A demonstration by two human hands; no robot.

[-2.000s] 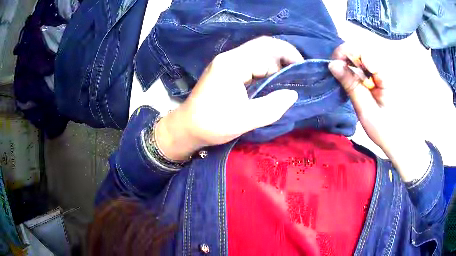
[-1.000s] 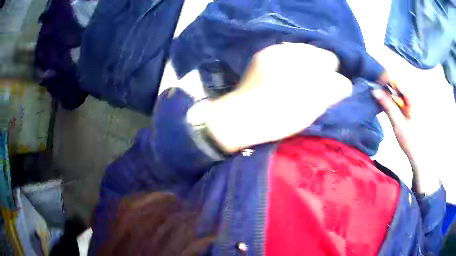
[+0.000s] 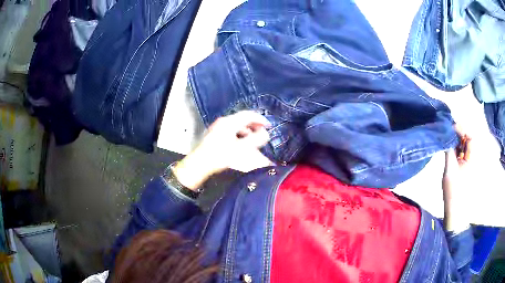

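Observation:
A dark blue denim garment (image 3: 332,83) with pale topstitching lies bunched in front of me, its near part against my red top. My left hand (image 3: 241,141) is at its near left part, fingers curled on a stitched fold by a narrow band. My right hand (image 3: 461,145) is at the garment's right edge, fingertips at the cloth and partly hidden by it. Something orange shows in the right palm, likely the thread snips (image 3: 464,148); no blades can be made out.
Blue denim garments (image 3: 130,72) hang over the left table edge, with darker ones beyond. Lighter blue garments (image 3: 465,44) lie at the far right of the white table (image 3: 180,130). A blue crate (image 3: 484,249) shows at lower right, cartons at far left.
The seam stretched between my hands has been let down. My left hand has moved left and nearer to a lower fold. My right hand has moved right. The garment is more spread out.

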